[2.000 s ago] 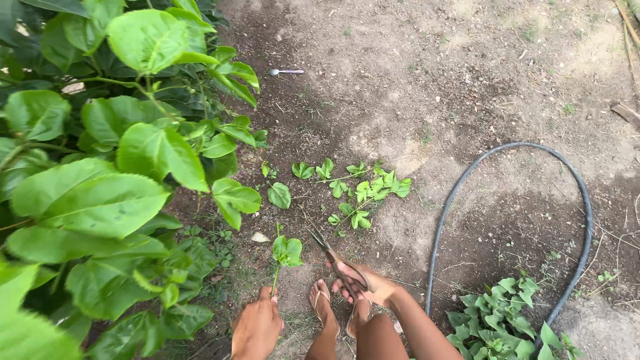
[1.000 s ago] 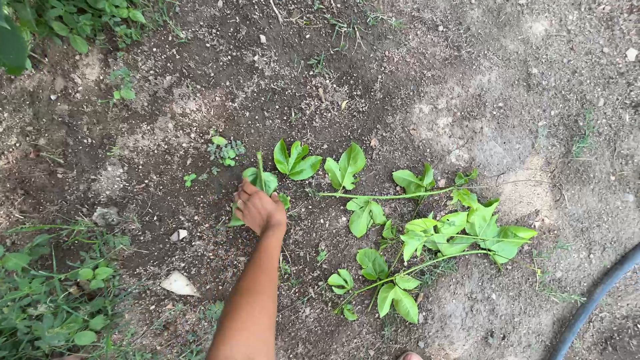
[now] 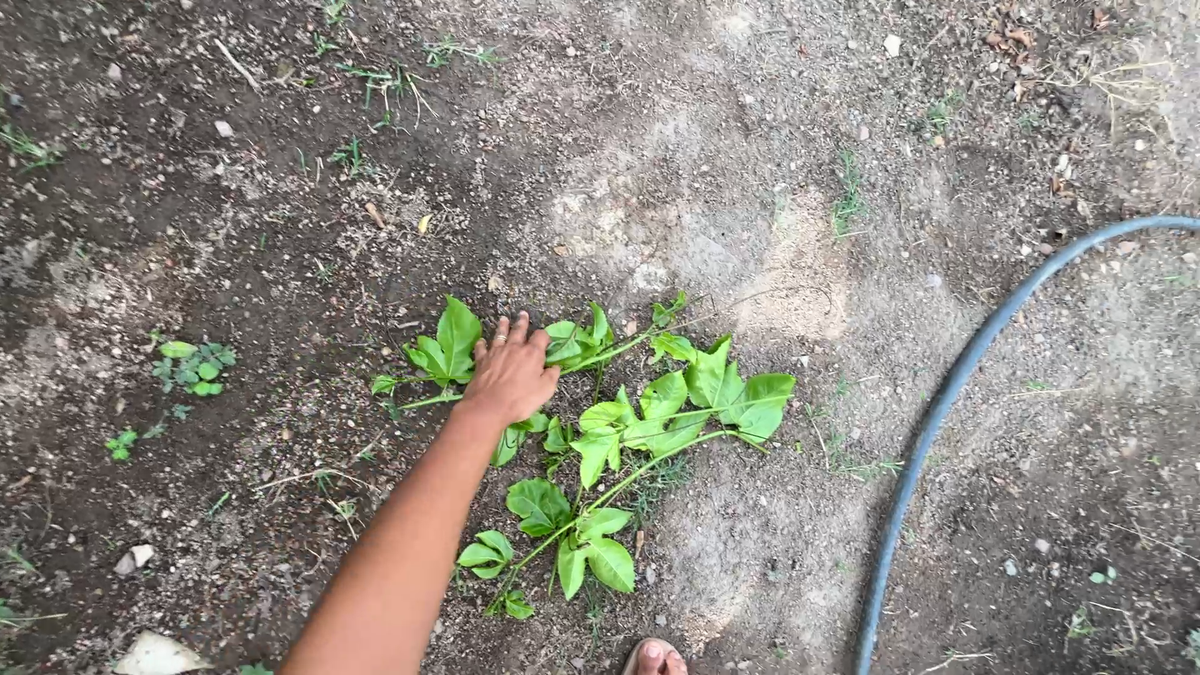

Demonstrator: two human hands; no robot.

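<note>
My left hand (image 3: 513, 368) reaches down over a cut leafy vine (image 3: 457, 343) on the soil, with its stem passing under the palm. Leaves show on both sides of the fingers, and a ring sits on one finger. Whether the fingers grip the stem is hidden beneath the hand. Just below and to the right lie more cut vine stems with lobed green leaves (image 3: 609, 553), partly overlapping. My right hand is out of view.
A grey-blue hose (image 3: 923, 431) curves along the right side. Part of a foot in a sandal (image 3: 654, 656) shows at the bottom edge. Small weeds (image 3: 199, 367) grow at the left, and a pale flat stone (image 3: 159, 654) lies at the lower left.
My left hand has moved right, from a leaf at the left to the vine. The scissors seen in my right hand earlier are out of view. The view has shifted downward.
</note>
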